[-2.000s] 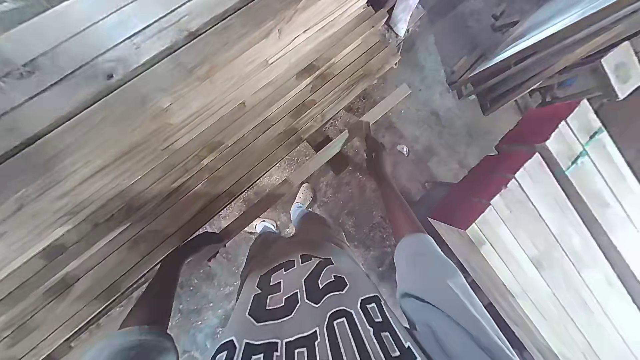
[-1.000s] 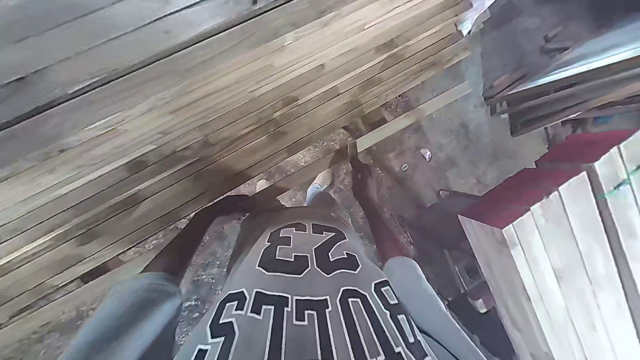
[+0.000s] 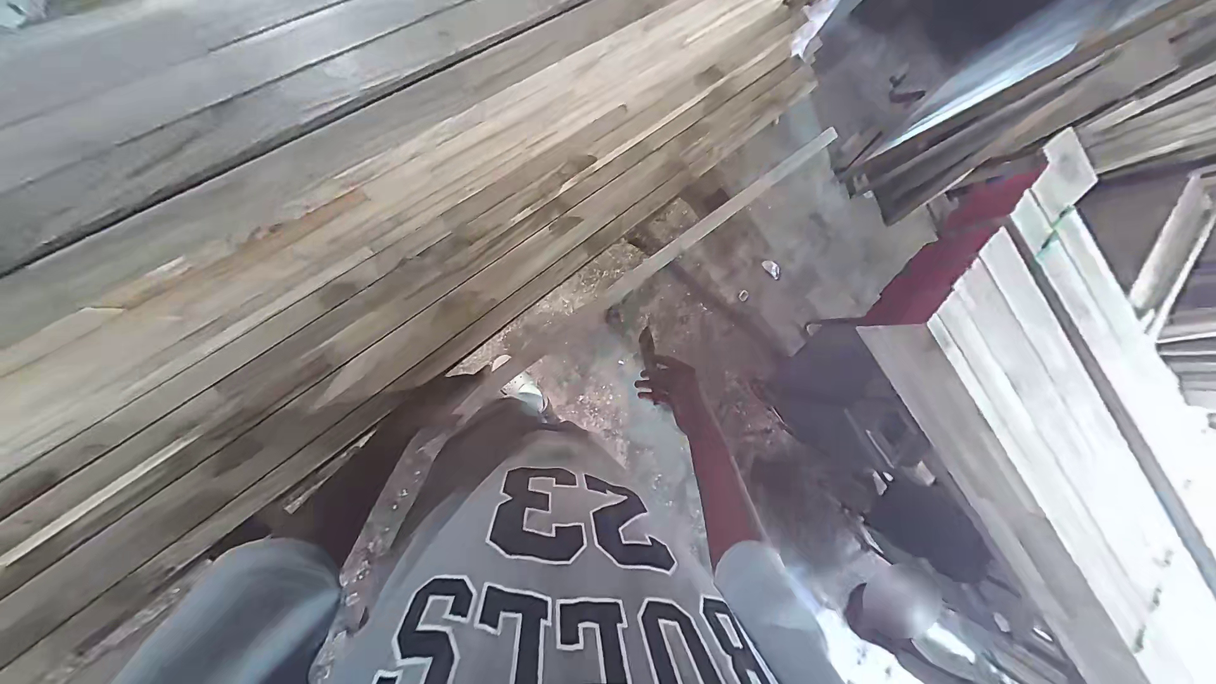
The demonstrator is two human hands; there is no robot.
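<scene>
My left hand is at the near end of a long thin wooden strip, shut on it; the fingers are dark and blurred against the boards. The strip slants up and to the right, above the ground and beside the stacked boards. My right hand is off the strip, below and to the right of it, with its fingers apart and nothing held. A large stack of long wooden boards fills the left and upper part of the view.
Pale boards with a red painted end stand at the right. More dark-edged planks and sheets lie at the upper right. Dusty ground with small debris shows between the stacks, and one shoe is partly visible.
My right hand has come off the wooden strip, which it held two seconds ago, and is now apart from it with its fingers spread. My left hand stays at the strip's near end.
</scene>
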